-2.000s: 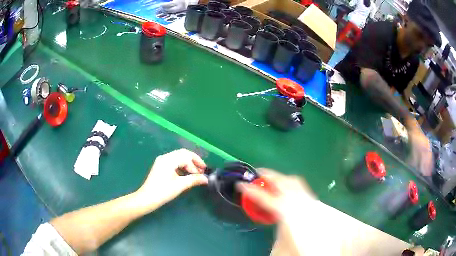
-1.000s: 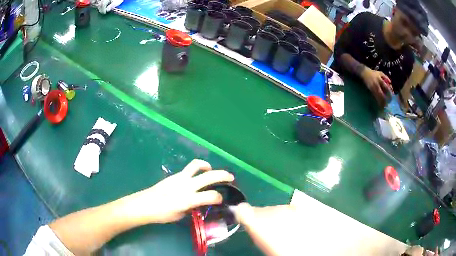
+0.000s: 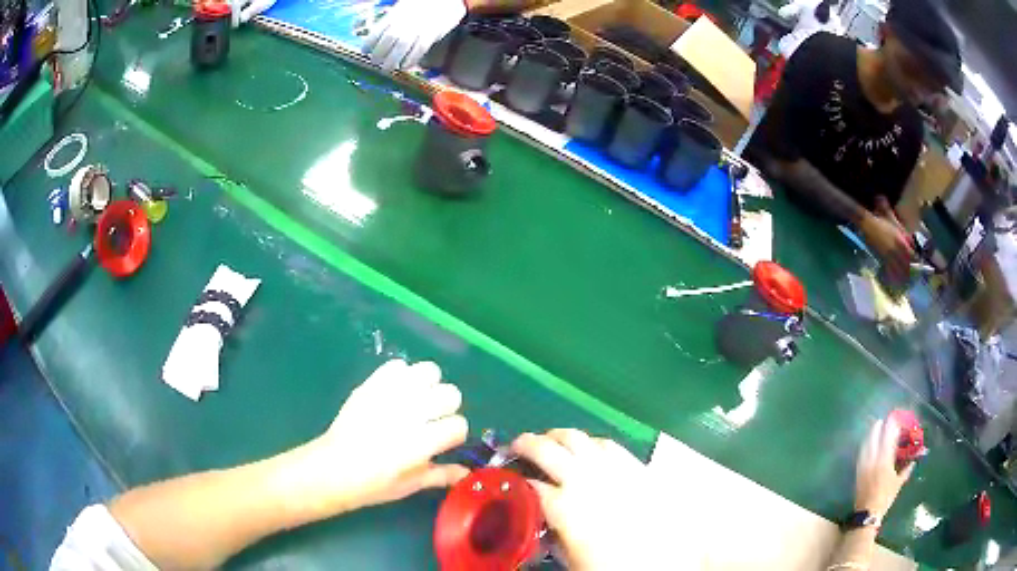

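A red flared top point(image 3: 488, 522) with a dark centre hole lies between my hands at the bottom of the view. The housing under or behind it is mostly hidden. Dark and blue wires point(image 3: 486, 448) show just above it, at my fingertips. My left hand point(image 3: 393, 433) is at its upper left, thumb and fingers closed on the wires. My right hand point(image 3: 580, 491) is at its right, fingertips at the wires and the red top's edge.
Part-assembled units point(image 3: 455, 145) stand on the green belt point(image 3: 558, 245). Black housings point(image 3: 602, 106) stand beside a carton point(image 3: 714, 61). A white bundle point(image 3: 210, 331) and loose red ring point(image 3: 123, 239) lie left, a tan board point(image 3: 714, 502) lower right. A person sits opposite; other hands reach in.
The red top has turned to face up between my hands, and my right hand has moved to its upper right. Units on the belt have shifted right. A gloved hand and a hand with a wristband have appeared.
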